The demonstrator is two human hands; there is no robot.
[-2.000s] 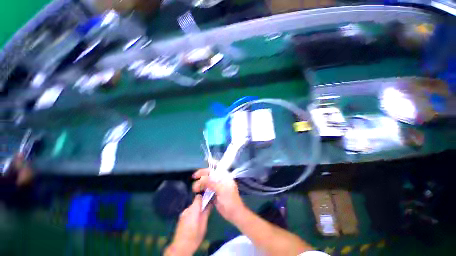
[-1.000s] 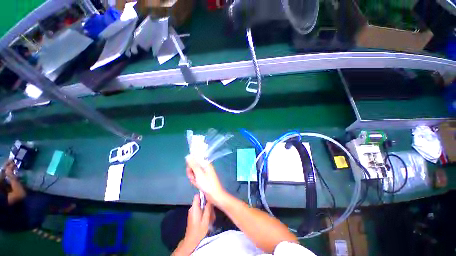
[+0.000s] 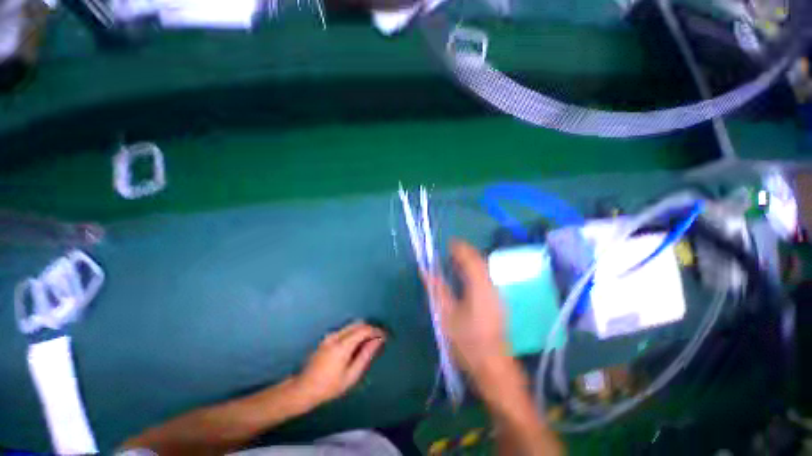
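Note:
A loose bundle of long thin white wires (image 3: 418, 233) stands out against the green mat, left of the teal-green box (image 3: 527, 307). My right hand (image 3: 472, 312) is blurred at the bundle's right side, with its fingers at the wires; whether it grips them cannot be told. My left hand (image 3: 343, 358) is low over the mat, left of the bundle, with loosely bent fingers and nothing visible in it. Several overlapping white plastic frames (image 3: 58, 289) lie at the far left, above a white strip-like sheet (image 3: 60, 392). A single white frame (image 3: 139, 170) lies farther back.
A white box (image 3: 637, 285) with blue tube and a looped pale hose (image 3: 659, 381) is at the right. A braided hose (image 3: 605, 118) hangs across the upper right. Another white frame (image 3: 468, 44) lies far back. The bench's front edge runs below my hands.
The wire bundle, earlier in my hands, is now at the mat beside the teal box. My hands have separated, the left to the left and the right to the bundle. The view has shifted closer to the bench.

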